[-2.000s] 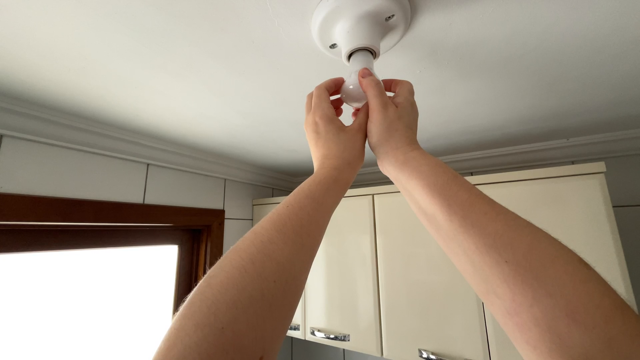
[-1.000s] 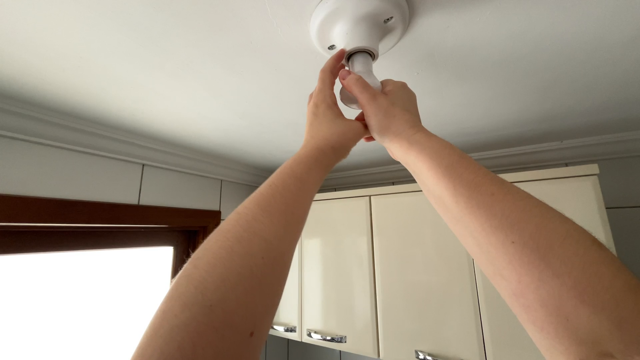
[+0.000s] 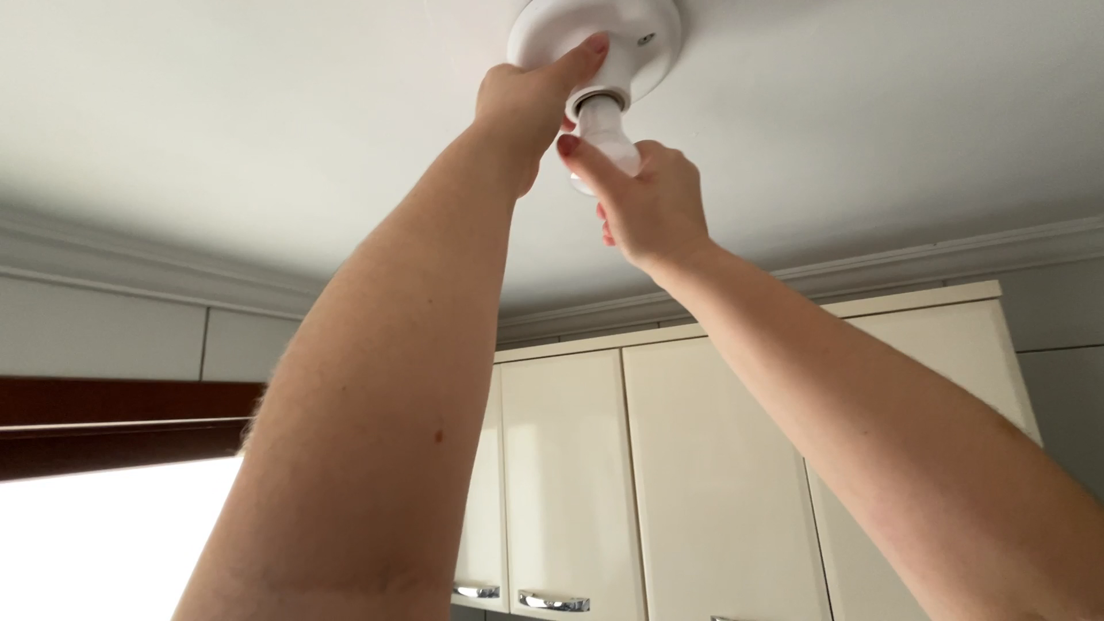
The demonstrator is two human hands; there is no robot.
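Note:
A round white lamp holder [image 3: 634,52] is fixed to the ceiling at the top middle, with a screw showing in its base. From its socket a white light bulb [image 3: 605,129] hangs down at a slight tilt, its neck at the socket's rim. My left hand [image 3: 539,103] grips the lamp holder from the left, thumb on the side of its neck; the other fingers are mostly hidden. My right hand [image 3: 642,194] is closed around the lower part of the bulb, with the thumb across its front and part of the glass covered.
Cream wall cabinets [image 3: 707,448] with chrome handles [image 3: 554,601] stand below and behind my arms. A brown wooden window frame [image 3: 129,403] with bright light beneath it is at the left. Moulding [image 3: 155,259] runs along the ceiling's edge above white tiles.
My left hand has gone from the bulb up to the lamp holder. My right hand has stayed at the bulb, its grip now lower on the glass.

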